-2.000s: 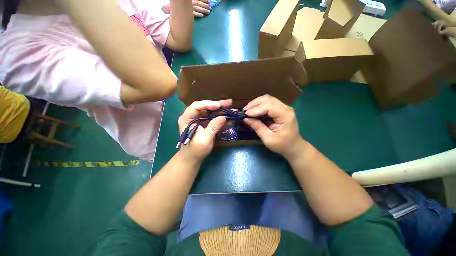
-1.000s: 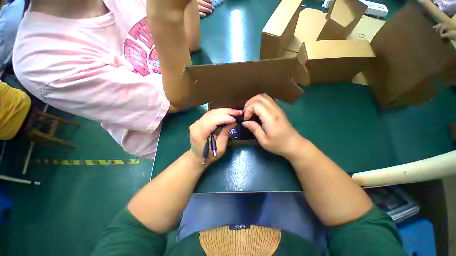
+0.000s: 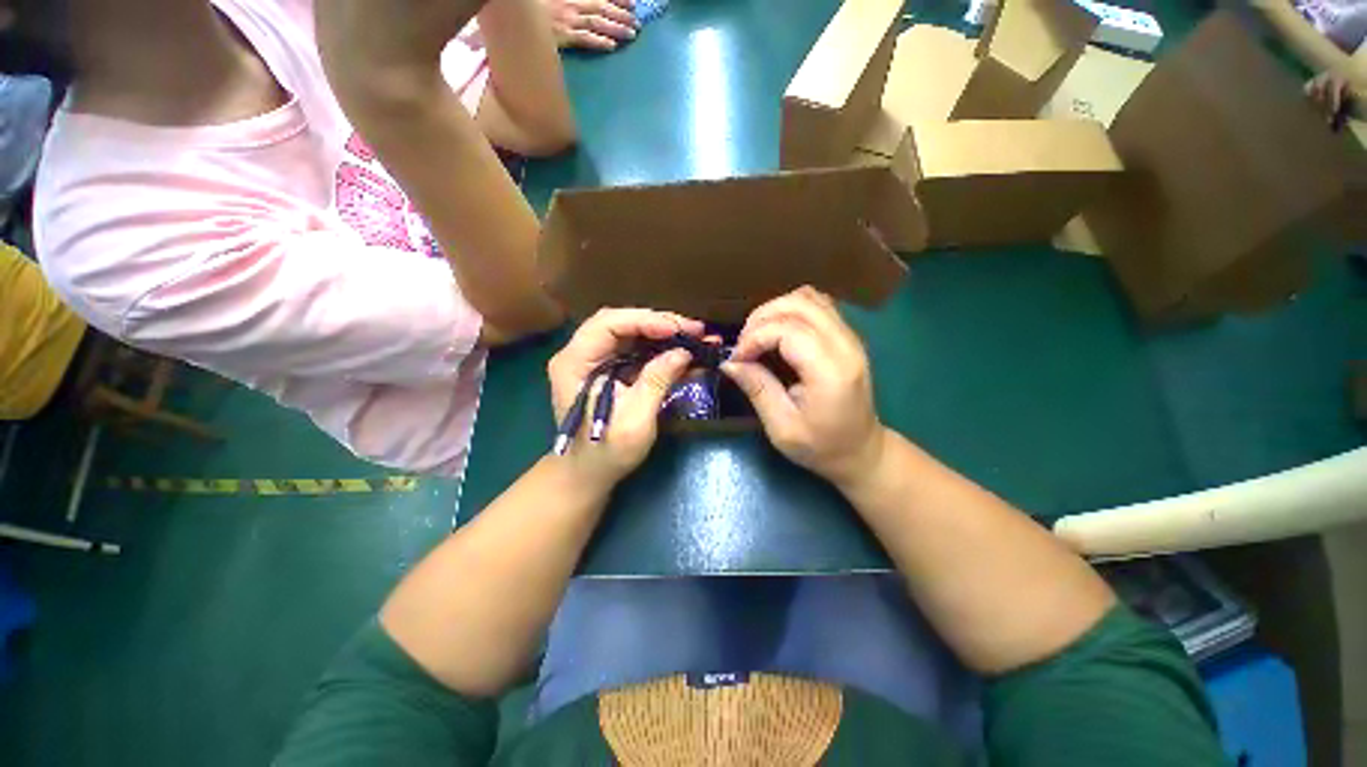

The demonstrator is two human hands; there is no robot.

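My left hand [image 3: 612, 393] holds a thin black cable [image 3: 603, 393] in a folded bundle; two slim connector ends hang down over its fingers. My right hand [image 3: 807, 381] pinches the other end of the bundle with thumb and fingertips, close beside the left hand. Both hands are over the shallow tray of an open brown mailer box [image 3: 720, 247], whose lid stands up behind them. A dark, shiny item [image 3: 693, 396], perhaps in clear plastic, lies in the tray below the cable. The hands hide most of the tray.
Brown cartons [image 3: 1014, 173] stand beyond the box to the right, with a larger brown carton [image 3: 1222, 173] beside them. A person in a pink shirt [image 3: 270, 277] leans in at the left, an arm near the lid. A pale pipe [image 3: 1222, 502] is at the right.
The cable's connector ends swung left and down, then partly back. My hands shifted slightly around the bundle. The neighbour in pink moved in, and that arm has shifted.
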